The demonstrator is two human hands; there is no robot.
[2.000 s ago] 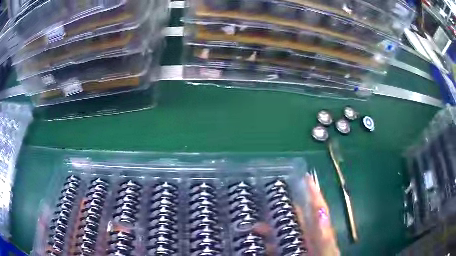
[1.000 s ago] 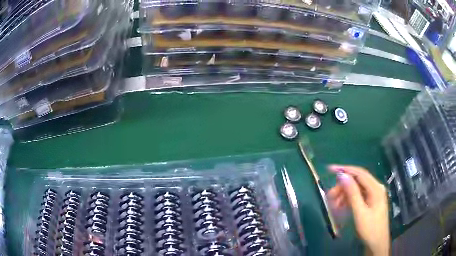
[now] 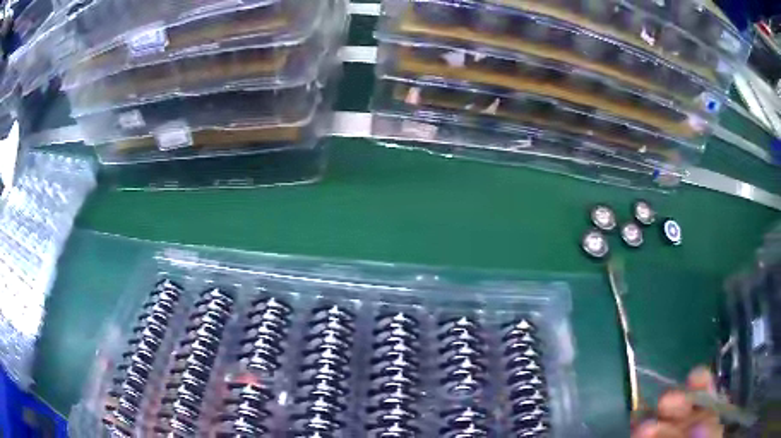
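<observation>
The clear blister tray [image 3: 488, 295] lies nearest me, cut off by the bottom edge, with columns of black-and-silver round components [image 3: 398, 368]. Reddish patches show through its left part; they may be fingers of my left hand, but this is unclear. My right hand [image 3: 681, 415] is at the bottom right, blurred and cut off, with its fingers closed on slim silver tweezers [image 3: 659, 378]. The thin tan brush [image 3: 625, 329] lies right of the tray, its lower end beside my right hand. Several loose components [image 3: 603, 216] lie above it, one with a whiter, bluish face [image 3: 672, 231].
Two stacks of filled clear trays stand at the back, left [image 3: 205, 120] and right [image 3: 531, 107], with brown layers inside. A glaring white clear tray or cover [image 3: 38, 231] is at the left. Another tray stack [image 3: 758, 334] is at the far right edge.
The view has shifted, so the tray and stacks appear further right. My right hand has moved lower and now holds the tweezers, which lay beside the tray one second ago.
</observation>
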